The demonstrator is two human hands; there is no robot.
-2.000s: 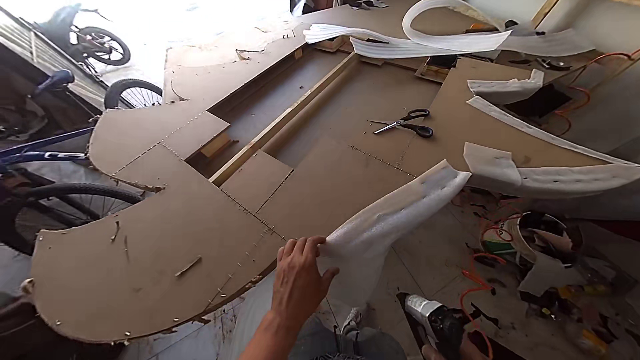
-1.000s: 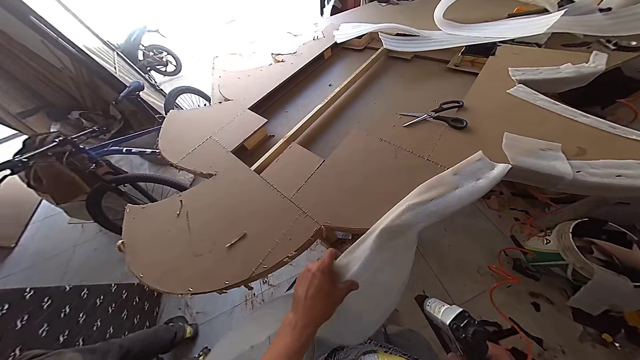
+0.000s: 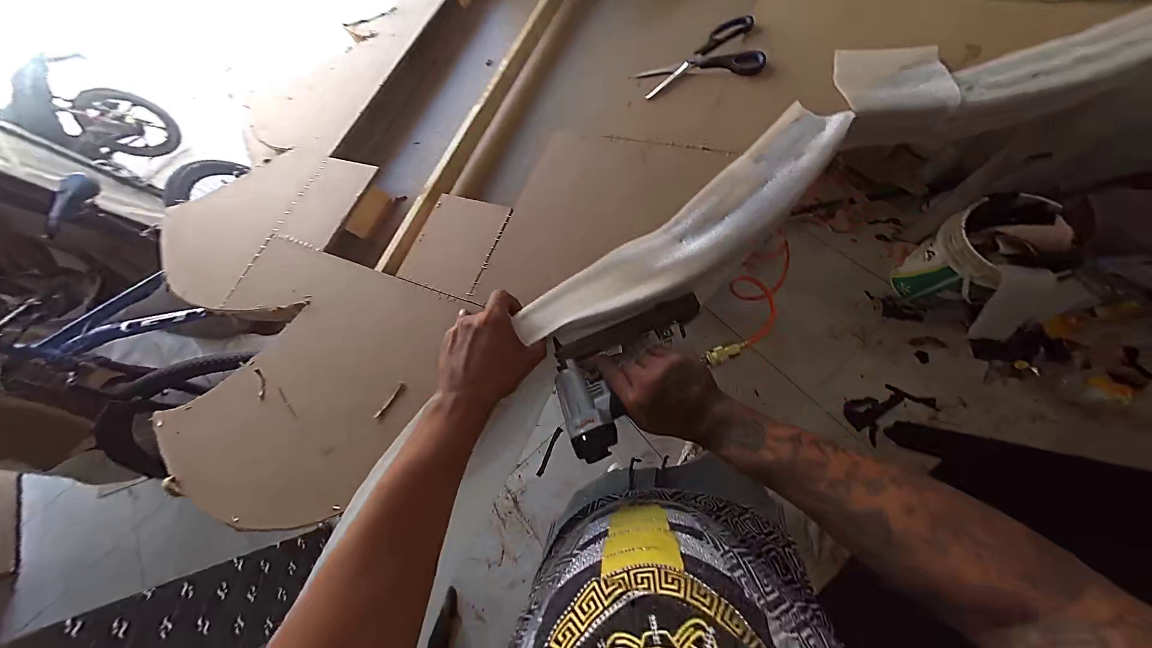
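Note:
My left hand (image 3: 490, 351) presses and grips the near end of a white foam strip (image 3: 693, 225) at the curved edge of a cardboard-covered frame (image 3: 360, 378). Wrapped around a pneumatic staple gun (image 3: 585, 405), my right hand (image 3: 661, 387) is just right of my left hand. The gun's nose is close to the strip's lower edge; whether it touches is hidden. An orange air hose (image 3: 765, 315) with a brass fitting runs from the gun. Black-handled scissors (image 3: 711, 58) lie partly open on the frame, beyond the strip.
A wooden slat (image 3: 468, 135) spans the frame's opening. Another foam piece (image 3: 900, 81) lies along the far right edge. On the floor at right stands a bucket (image 3: 954, 247) among scraps. Bicycles, one with a blue frame (image 3: 135, 319), stand at left, and a patterned dark mat (image 3: 198, 594) lies lower left.
The right hand has come up with the staple gun to the frame's edge beside the left hand. The gun was lower right, away from the frame, before. The view has moved closer.

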